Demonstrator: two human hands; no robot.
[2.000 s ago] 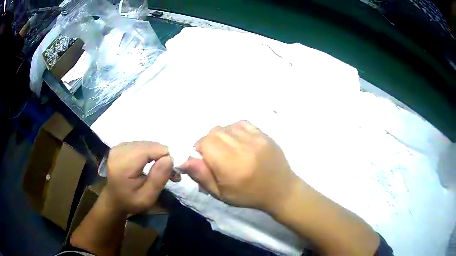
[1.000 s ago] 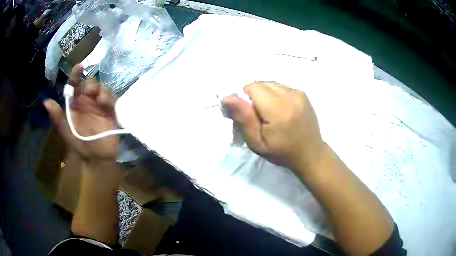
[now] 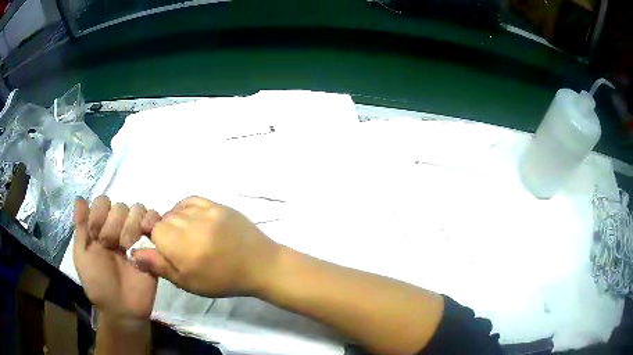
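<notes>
My left hand [image 3: 114,270] is at the lower left, palm turned up and fingers raised and slightly curled. My right hand [image 3: 212,249] is a fist against its palm and fingers. A small white piece [image 3: 142,245] shows between my right thumb and my left fingers. It may be a rag or part of the cable; I cannot tell which. The cable itself cannot be made out. Both hands are over the near left part of the white cloth [image 3: 347,180]. Thin dark strands [image 3: 262,198] lie on the cloth beyond them.
A translucent squeeze bottle [image 3: 562,142] with a bent nozzle stands at the right. A heap of white-grey cables [image 3: 614,239] lies at the far right edge. Clear plastic bags [image 3: 66,166] are at the left. The dark green bench surface [image 3: 312,69] runs behind; cardboard [image 3: 61,326] shows at lower left.
The view has swung right, showing the bottle and cable heap. My hands, apart one second ago with a white cable across my left palm, are now together. That cable is no longer distinct.
</notes>
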